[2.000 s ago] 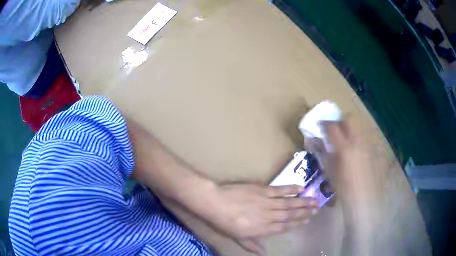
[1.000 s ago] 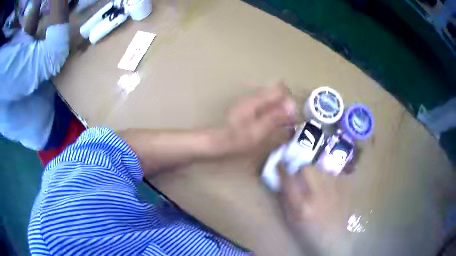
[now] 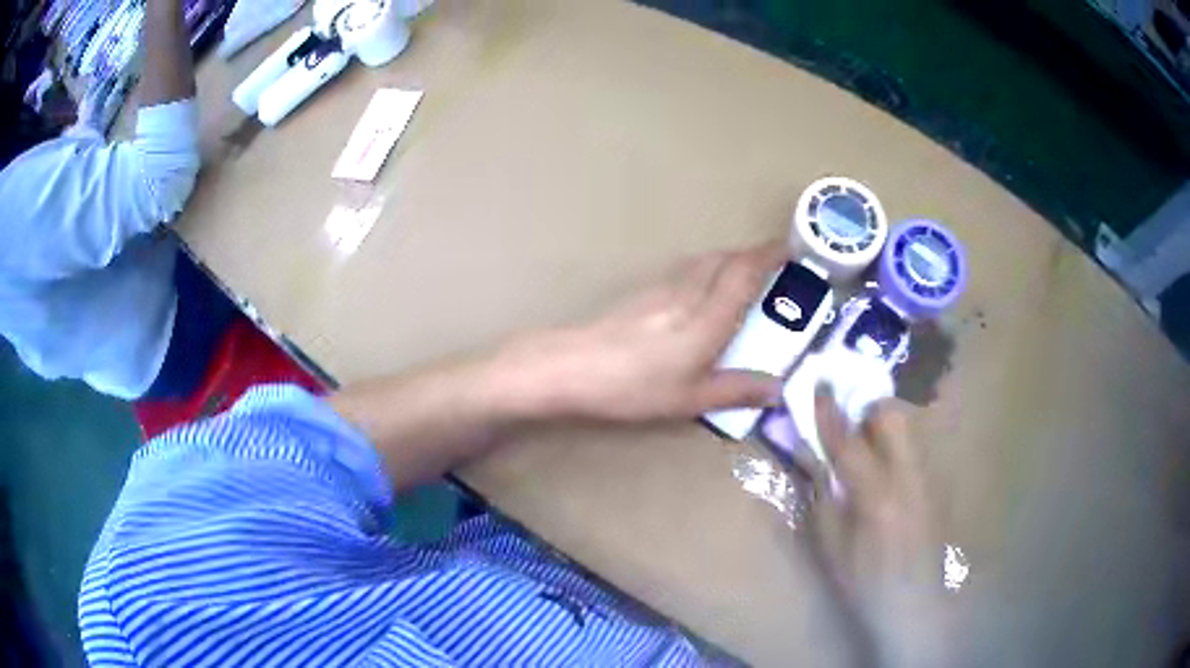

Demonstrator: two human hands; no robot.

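A white handheld fan (image 3: 770, 333) lies on the tan bench, its round head up and its dark display patch showing. A purple handheld fan (image 3: 924, 268) lies beside it on the right. My left hand (image 3: 666, 333) rests on the white fan, fingers near its neck and thumb across the lower handle. My right hand (image 3: 868, 483), blurred, holds a white cleaning cloth (image 3: 842, 392) against the purple fan's handle, hiding much of that handle.
A paper slip (image 3: 379, 135) and a shiny patch lie on the bench (image 3: 548, 170) at upper left. White fans (image 3: 303, 72) lie beyond, near a seated person's arm (image 3: 163, 144). A red stool (image 3: 228, 379) is at left. A dark green conveyor (image 3: 914, 65) runs along the far side.
My left hand has come down onto the white fan. My right hand has moved the cloth from the white fan's lower end to the purple fan. The view has shifted slightly.
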